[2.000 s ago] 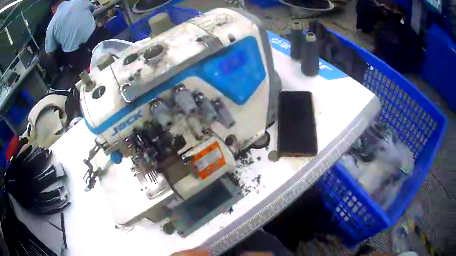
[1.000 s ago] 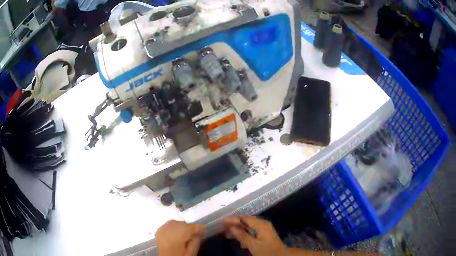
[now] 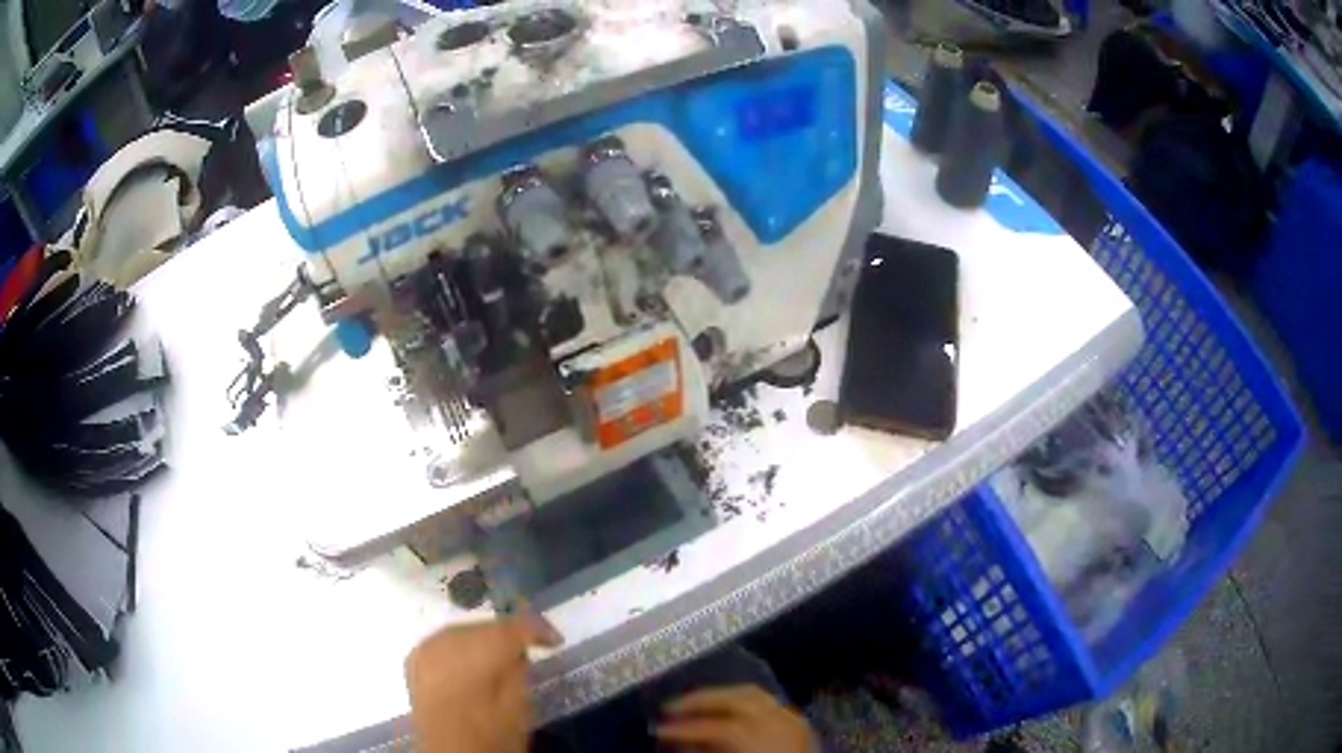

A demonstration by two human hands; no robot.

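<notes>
The white overlock machine [image 3: 398,177] with a blue panel stands on the white table, its dark looper area open at the front. The dark grey front cover plate [image 3: 596,527] lies folded down below the orange label [image 3: 636,394]. My left hand [image 3: 471,680] is at the table's front edge, below the cover plate, with fingers bent; whether it pinches a fine thread cannot be seen. My right hand [image 3: 732,718] is at the bottom edge of the picture, right of my left hand and partly cut off; anything in its fingers is hidden or too small to tell.
A black phone [image 3: 901,338] lies right of the machine. Dark narrow cones [image 3: 968,147] stand behind it. A blue basket [image 3: 1030,625] with clear plastic is at the table's right. Black fabric strips [image 3: 74,397] lie fanned at the left. A jointed metal arm [image 3: 262,353] sticks out left of the needles.
Both hands have come into view from below. Since one second ago, my left hand has moved slightly left and up, and my right hand has lowered; the gap between them has widened.
</notes>
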